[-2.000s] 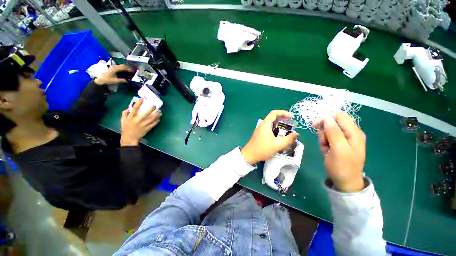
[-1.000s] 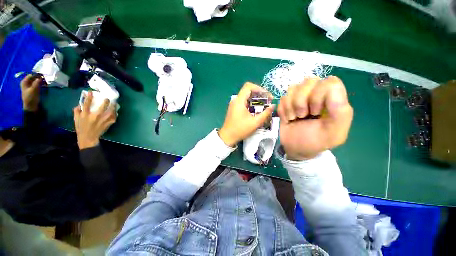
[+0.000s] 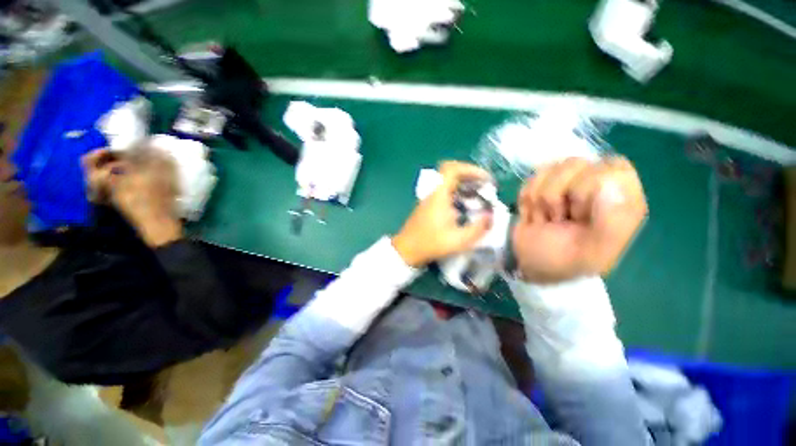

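Observation:
The head view is blurred. My left hand [image 3: 442, 218] is wrapped round the upper part of a white camera housing [image 3: 467, 267] near the bench's front edge. A dark module [image 3: 474, 202] shows between its thumb and fingers. My right hand [image 3: 578, 219] is a closed fist just right of the housing, raised in front of the bench; whether it holds anything cannot be seen. A tangled heap of thin white sealing rings [image 3: 543, 139] lies behind my hands.
Another white housing [image 3: 328, 155] with wires lies left on the green bench. A neighbour's hands [image 3: 144, 187] work at the far left by a black fixture [image 3: 231, 91]. White units [image 3: 630, 37] lie on the belt. Dark modules [image 3: 758, 205] lie right. A blue bin [image 3: 758, 396] is below.
The view has shifted and blurred. My right hand went from over the ring heap to a fist beside the housing. My left hand has kept its hold. The neighbour's hands have come together.

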